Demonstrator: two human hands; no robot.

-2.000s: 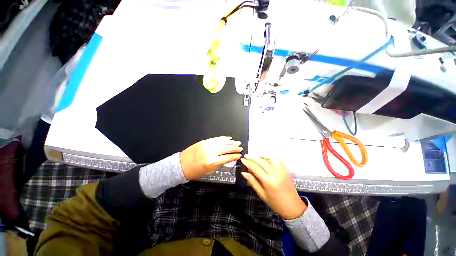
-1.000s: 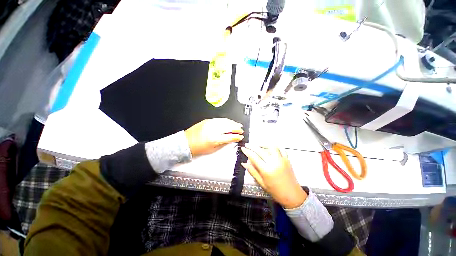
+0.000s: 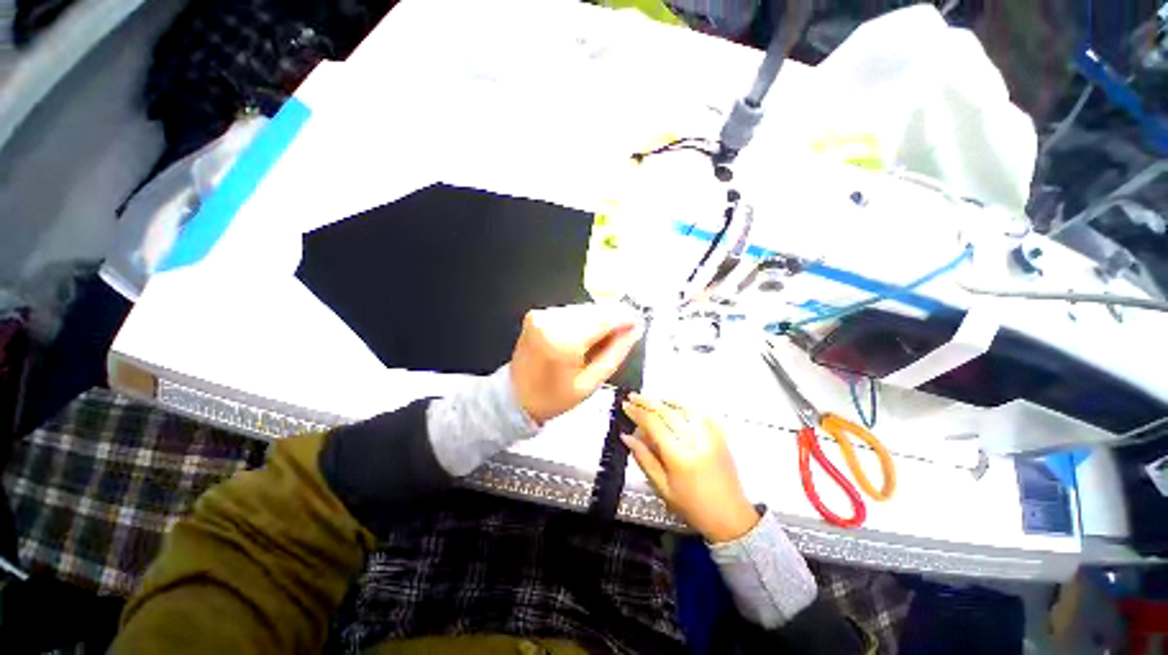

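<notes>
A black garment panel [image 3: 448, 275] lies flat on the white table, left of the needle, its right edge by the presser foot [image 3: 644, 320]. A black strip [image 3: 612, 463] runs from below the foot over the table's front edge. My left hand [image 3: 570, 361] is on the panel's lower right corner just below the foot, thumb and fingers pinched together on the fabric. My right hand [image 3: 685, 463] is at the upper part of the strip, its fingertips on the strip's right side. The fabric under the fingertips is partly hidden.
Scissors [image 3: 833, 467] with red and orange handles lie right of my right hand. The white machine head [image 3: 884, 237] has a dark rectangle [image 3: 916, 358] strapped on. A grey rod [image 3: 769, 77] rises above the needle. Plaid fabric [image 3: 512, 576] hangs below the ruler-marked edge [image 3: 295, 422].
The panel has moved up towards the foot, and more of the strip shows on the table. My left hand has moved closer to the foot and its fingers have drawn together. The view has shifted.
</notes>
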